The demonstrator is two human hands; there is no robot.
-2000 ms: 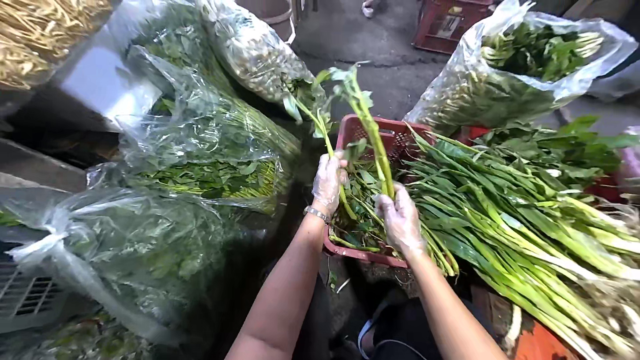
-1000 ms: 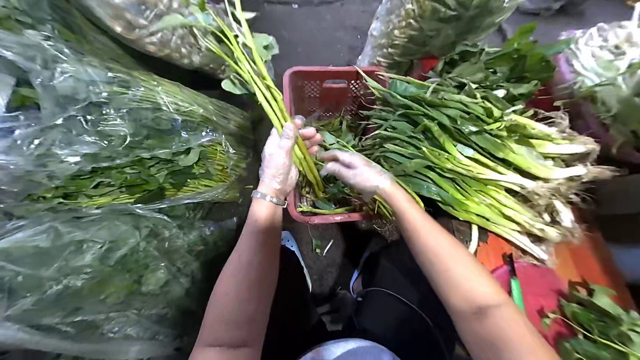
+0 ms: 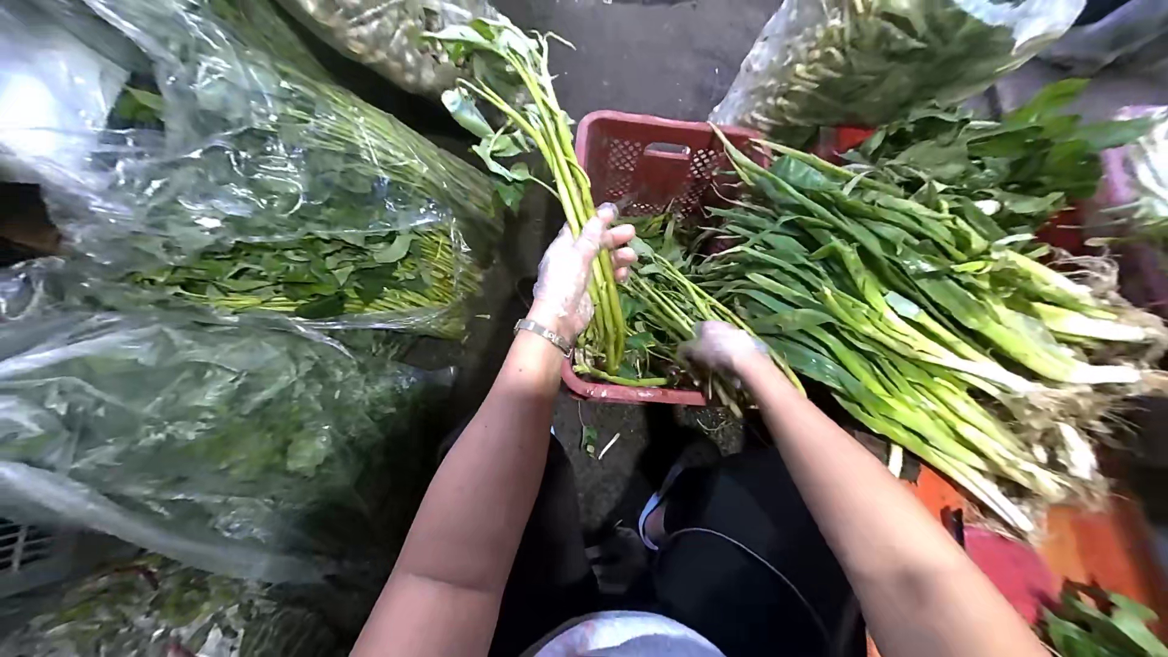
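My left hand (image 3: 584,269), in a thin clear glove with a metal bracelet at the wrist, is closed around several long green leafy stems (image 3: 558,155). Their leaves point up and away, and the cut ends hang over a red plastic crate (image 3: 639,146). My right hand (image 3: 721,351), blurred, is at the near right part of the crate, among loose green stems (image 3: 671,297); its fingers are partly hidden, so its hold is unclear. Leafy greens lie inside the crate. Just right of it spreads a large heap of leafy stalks with pale, rooted ends (image 3: 912,301).
Clear plastic bags of greens (image 3: 301,192) fill the left side. A bag of vegetables (image 3: 849,64) stands beyond the crate at the right, another (image 3: 383,36) at the upper left. An orange surface (image 3: 1086,538) with a dark pink item (image 3: 1008,566) lies lower right.
My right hand has moved from beside the left hand's stems down to the loose stems at the crate's near right. My left hand still holds its bunch. The view has shifted right since the earliest frame.
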